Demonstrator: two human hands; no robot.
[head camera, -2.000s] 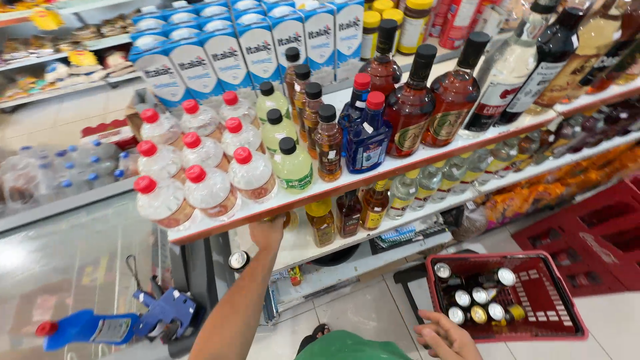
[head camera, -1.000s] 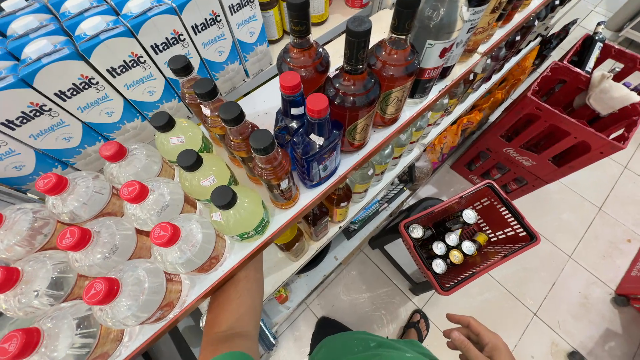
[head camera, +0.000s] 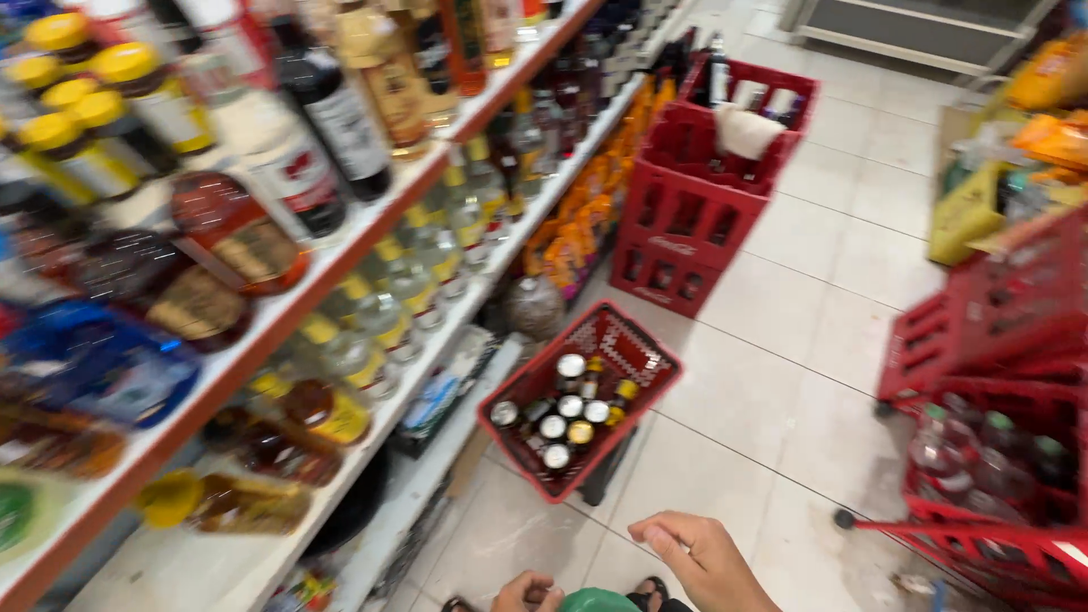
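My right hand (head camera: 693, 548) is in front of me above the tiled floor, fingers loosely curled, with nothing visible in it. At the bottom edge my left hand (head camera: 527, 592) shows only in part, its fingers bent and no object seen in them. Beyond both hands a red plastic shopping basket (head camera: 654, 378) sits raised on a dark support, touched by neither hand. It holds several cans with pale tops (head camera: 553, 426), one can with a gold top (head camera: 580, 432), and small bottles with yellow caps (head camera: 627, 390).
Shelves with a red-brown edge (head camera: 374, 234) run along the left, holding liquor bottles (head camera: 242, 229) and yellow-lidded jars (head camera: 136, 72). Stacked red Coca-Cola crates (head camera: 680, 229) stand beyond the basket. At right are a red cart (head camera: 977, 531) with bottles and orange packages (head camera: 1050, 127).
My left hand has come away from the shelf and is now low in front of me. The view has swung right along the aisle.
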